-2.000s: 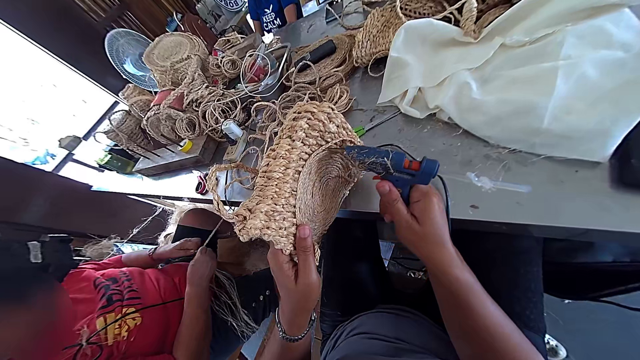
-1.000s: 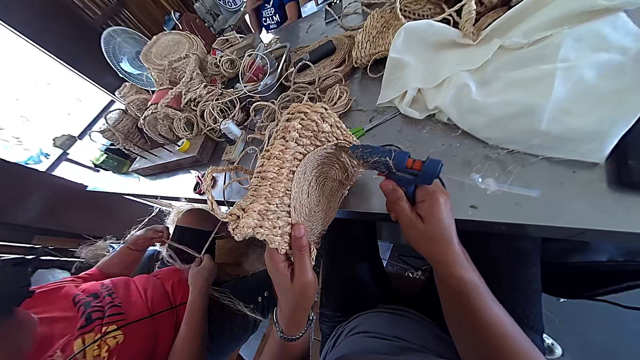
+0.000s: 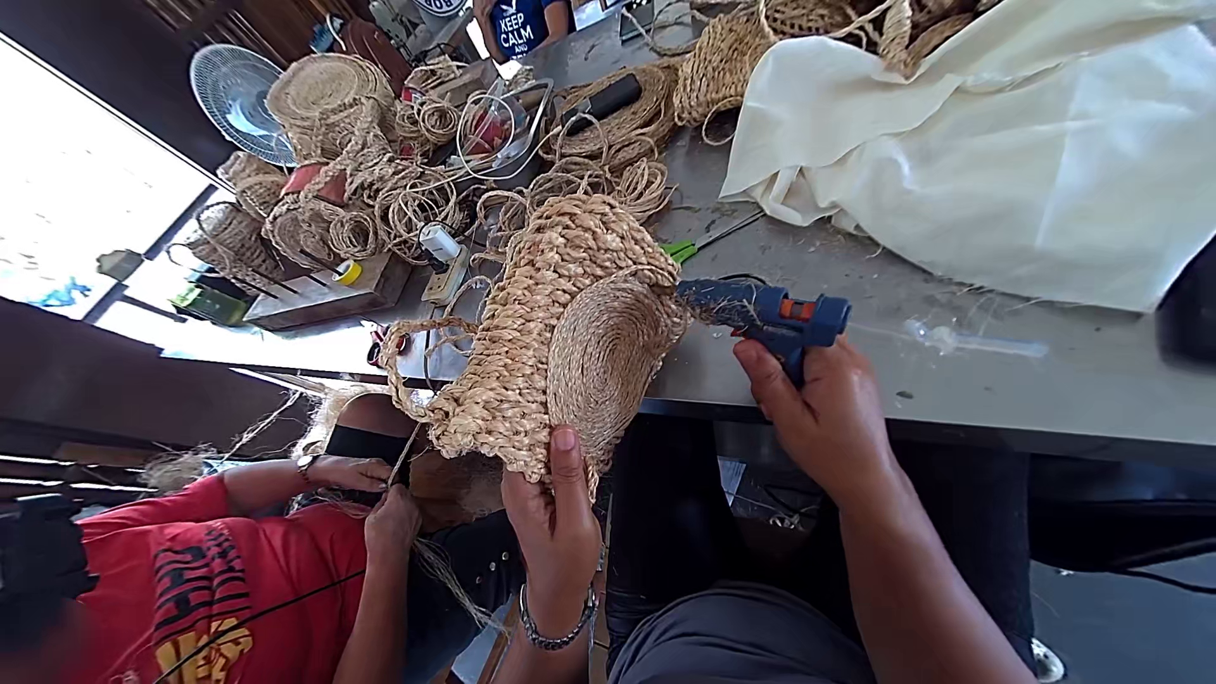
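My left hand (image 3: 556, 522) grips the lower edge of a braided natural-fibre bag (image 3: 522, 332), thumb on its near face. A coiled oval fibre panel (image 3: 613, 356) lies against the bag's right side. In my right hand (image 3: 826, 408) is a blue hot glue gun (image 3: 807, 318), its fibre-covered front end at the panel's upper right edge. Whether the nozzle touches cannot be told, since the tip is hidden at the edge. A looped braided cord (image 3: 404, 366) hangs off the bag's left side. Green-handled scissors (image 3: 708, 237) lie on the metal table behind the bag.
Cream cloth (image 3: 950, 161) covers the table's right rear. Coiled ropes (image 3: 418, 199), a fan (image 3: 242, 100) and a power strip (image 3: 445, 275) with a white plug stand at the left rear. A clear glue stick (image 3: 997, 344) lies right. At lower left, a person in red handles fibre strands.
The seated person's hands have come together from farther apart one second ago, around the fibre strands. My hands keep nearly the same positions on the bag and glue gun.
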